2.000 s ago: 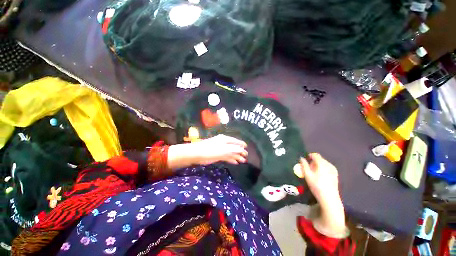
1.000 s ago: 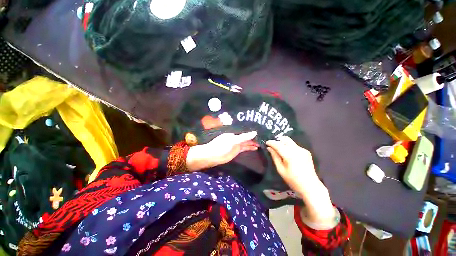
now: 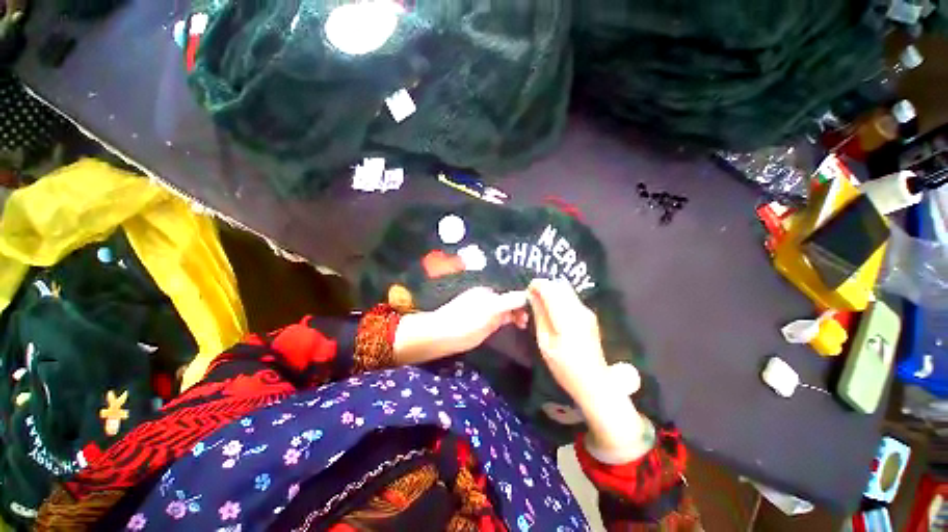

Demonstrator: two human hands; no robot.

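Observation:
The dark green plush ring (image 3: 416, 231) lies at the table edge and over my lap, with white MERRY CHRISTMAS lettering (image 3: 567, 260) partly covered by my right hand. A white pompom (image 3: 451, 229) and a red and white Santa hat appliqué (image 3: 444, 263) show at its upper left. My left hand (image 3: 473, 317) holds the ring's inner edge. My right hand (image 3: 561, 324) has its fingertips pinched together, touching my left fingertips at that edge. A needle or thread cannot be made out. The snowman appliqué is mostly hidden by my right wrist.
Heaped green plush (image 3: 468, 94) lies at the back. Blue and yellow snips (image 3: 473, 187), white labels (image 3: 376, 176) and small black pieces (image 3: 661, 200) lie beyond the ring. A pale green case (image 3: 867, 356) and yellow packet (image 3: 806, 249) are at right. A yellow sack (image 3: 192, 275) stands at left.
My right hand has come from the ring's right side to its inner edge and meets my left hand there. It now covers part of the lettering.

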